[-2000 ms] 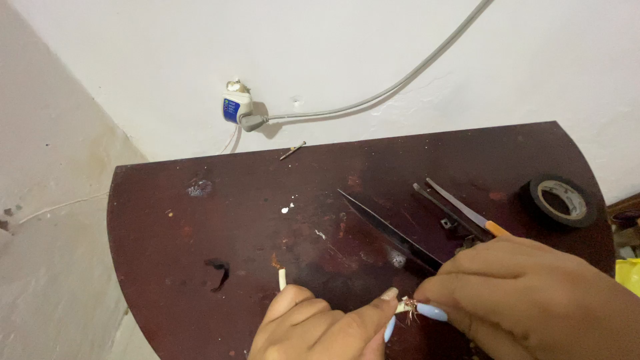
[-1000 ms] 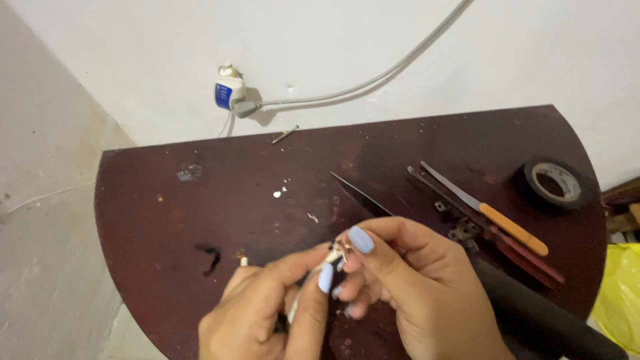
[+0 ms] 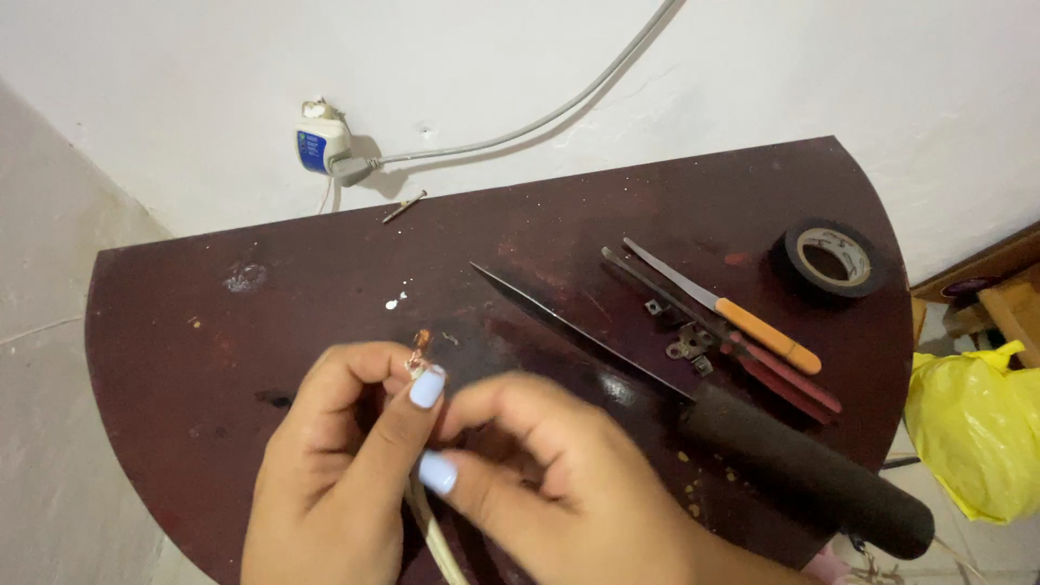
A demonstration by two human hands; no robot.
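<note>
My left hand (image 3: 349, 463) pinches a white electrical cable (image 3: 435, 540) between thumb and fingers, close to its end. Bare copper strands (image 3: 418, 360) stick up past the thumbnail. Just to the right, my right hand (image 3: 552, 479) is curled, its index fingertip close to the cable end; whether it grips a strand cannot be made out. The cable runs down between both hands. Right of them lies a knife with a dark handle (image 3: 804, 471). Beyond it are an orange-handled knife (image 3: 768, 335), a red-handled tool (image 3: 780, 378), small metal parts (image 3: 691, 342) and a roll of black tape (image 3: 829, 258).
The dark wooden table (image 3: 268, 317) has a rounded front and stands against the wall. A screw (image 3: 405, 206) lies at its back edge. On the wall a plug adapter (image 3: 322, 146) holds a grey cord (image 3: 520, 130). A yellow plastic bag (image 3: 971, 431) is off the right side.
The bare copper end, earlier between the fingertips of both hands, now points up from my left hand's grip. My right hand has drawn down slightly from the tip. The dark-handled knife's handle is now uncovered.
</note>
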